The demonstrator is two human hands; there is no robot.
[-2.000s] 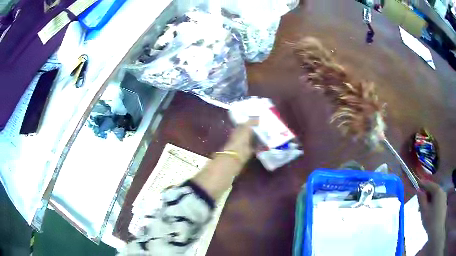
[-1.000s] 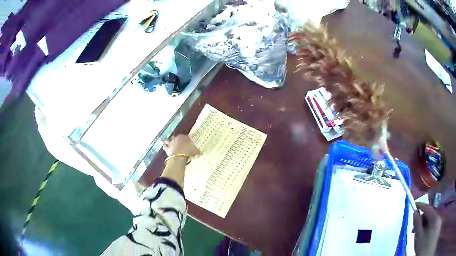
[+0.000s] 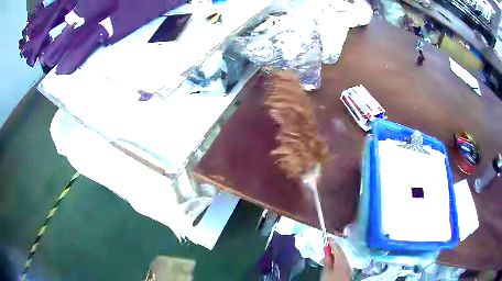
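The feather duster [image 3: 297, 129] lies over the brown table near its left part, its reddish-brown plume pointing up and away. My right hand [image 3: 338, 266], cut off by the bottom edge, is shut on the red end of its thin pale handle. My left hand is not in view. Whether the plume touches the tabletop I cannot tell.
A blue basket [image 3: 374, 192] with a clipboard [image 3: 415, 189] stands right of the duster. Beyond are a small carton [image 3: 362, 107], a round tin [image 3: 467, 153] and clear plastic bags [image 3: 286, 41]. White-covered shelves [image 3: 137, 118] stand left. Pale sheets hang by the table edge.
The duster has swept left and nearer, over the spot where the cream form lay. The form is gone from that spot. My left hand has left the picture. The view has shifted.
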